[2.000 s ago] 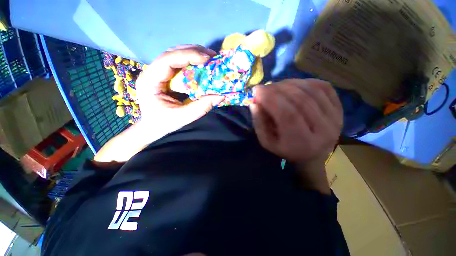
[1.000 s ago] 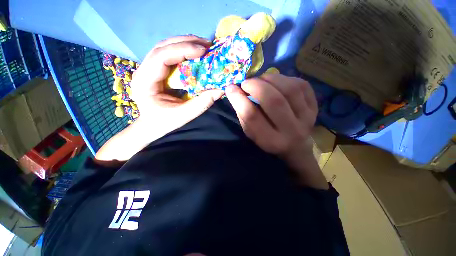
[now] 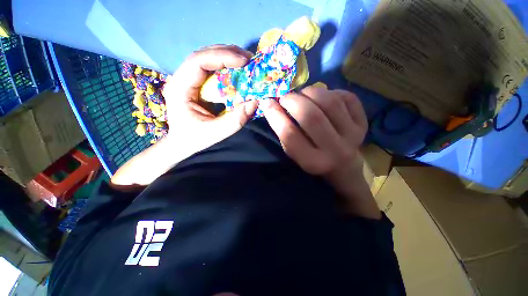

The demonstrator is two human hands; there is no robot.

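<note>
A yellow plush doll [image 3: 303, 32] lies tilted between my hands, close in front of my chest. Its floral outfit [image 3: 255, 75], blue, red and white, covers the middle of the body. My left hand [image 3: 202, 92] holds the doll from the left, with fingers over the top and thumb on the lower edge of the cloth. My right hand [image 3: 318, 127] pinches the lower edge of the cloth beside my left thumb. The pinched fold is partly hidden by my fingertips.
Glue gun [image 3: 463, 127] on the blue table [image 3: 150, 29] at right, by a brown cardboard sheet [image 3: 428, 52]. Small dolls [image 3: 147, 104] lie in the green crate [image 3: 104, 98] at left. Open box [image 3: 451, 225] lower right; red stool [image 3: 65, 176] lower left.
Compared with two seconds ago, my right hand has moved left along the cloth edge and now pinches close to my left thumb. The doll shifted up, then slightly back down.
</note>
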